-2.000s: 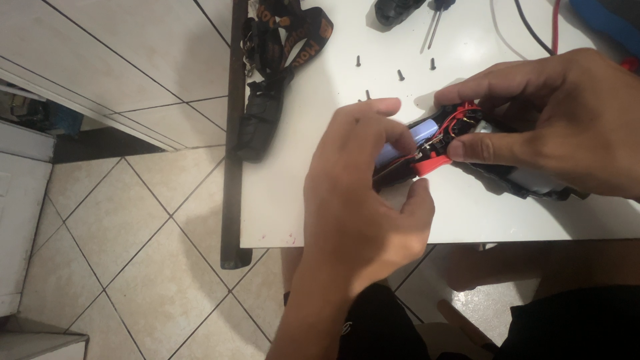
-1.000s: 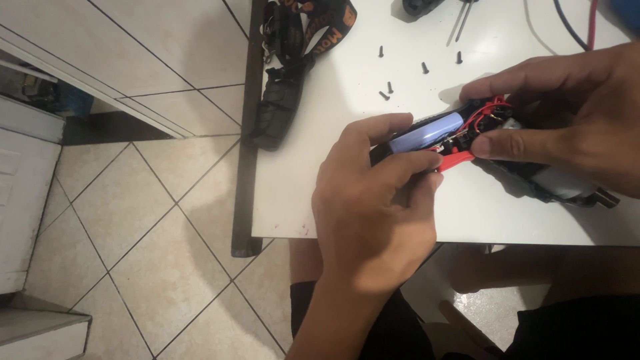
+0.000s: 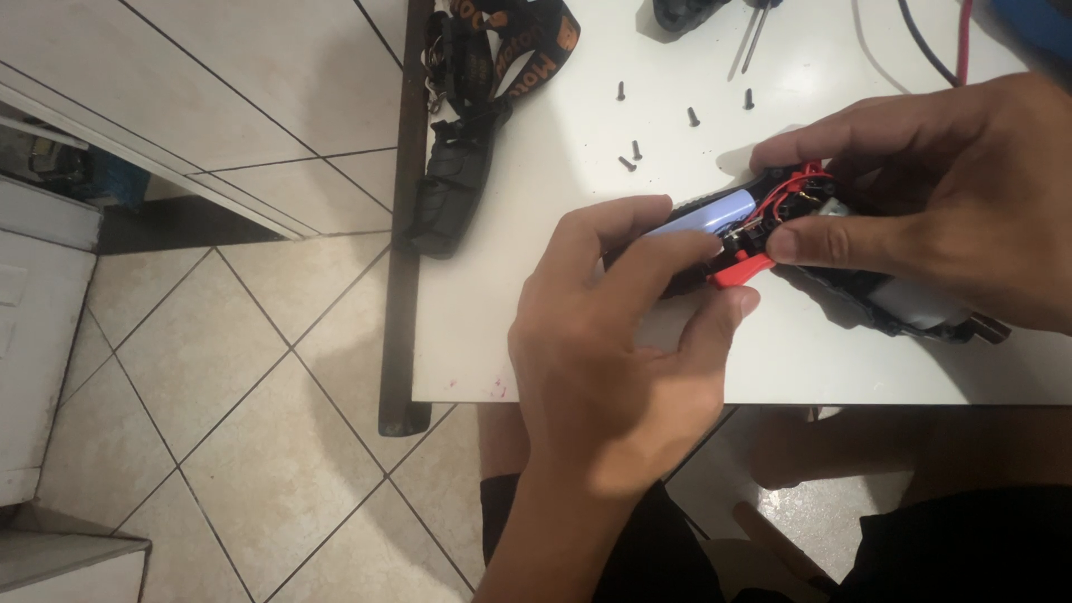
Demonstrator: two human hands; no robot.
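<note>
An opened cordless power tool [image 3: 879,310] lies tilted across the right of the white table, its inside facing up. A blue cylindrical battery cell [image 3: 712,213] sits in its handle, with red wires [image 3: 783,197] and a red trigger [image 3: 741,270] beside it. My left hand [image 3: 624,335] grips the handle end, fingers over the cell and thumb near the trigger. My right hand [image 3: 938,193] holds the middle of the housing, its thumb pressing by the trigger switch and its fingers along the far side. The motor end is partly hidden under my right hand.
Several small dark screws [image 3: 693,116] lie beyond the tool. A black plastic housing part [image 3: 456,184] and a printed lanyard [image 3: 536,54] rest at the left edge. Farther back are a screwdriver shaft [image 3: 755,38], a black part [image 3: 687,12] and cables [image 3: 964,42]. The table's front edge [image 3: 779,404] is close.
My left fingers have shifted from near the wires onto the handle and trigger area, and more of the blue cell shows than in the earliest frame. My right hand stays on the housing.
</note>
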